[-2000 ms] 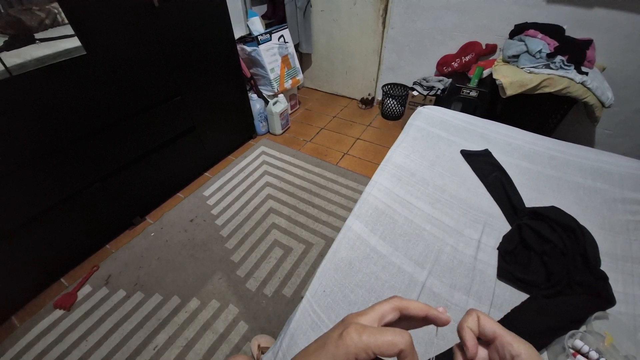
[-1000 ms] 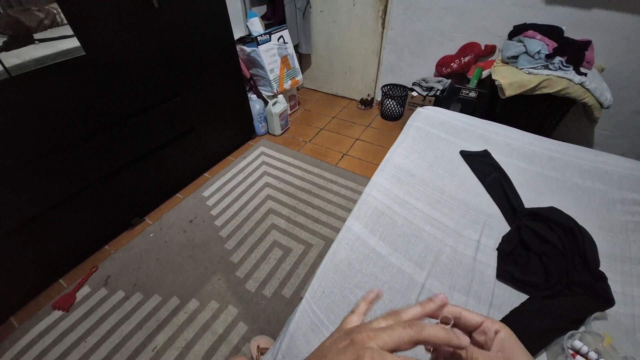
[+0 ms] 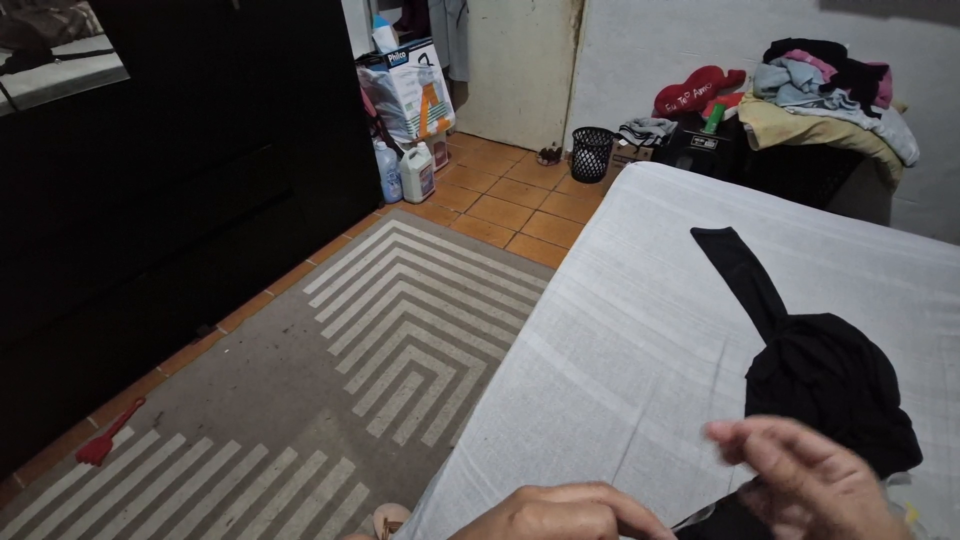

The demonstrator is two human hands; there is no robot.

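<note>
My left hand is low over the edge of the bed, its fingers bent and their tips cut off by the bottom of the view; what it holds cannot be seen. Blurred by motion, my right hand is raised at the lower right, thumb and index finger close together, in front of a bunched black garment. Whether something small is between those fingertips cannot be told. One long strip of the garment lies across the white sheet. Beside my right wrist, a clear container shows only in part.
A grey striped rug with a red toy rake lies between the bed and a dark wardrobe. Beyond are plastic bottles, a box, a black mesh bin, a red heart cushion and piled clothes.
My hands were together one second ago, with a small ring-like thing at the fingers. Now they are apart, my right hand raised and farther right, my left hand lower.
</note>
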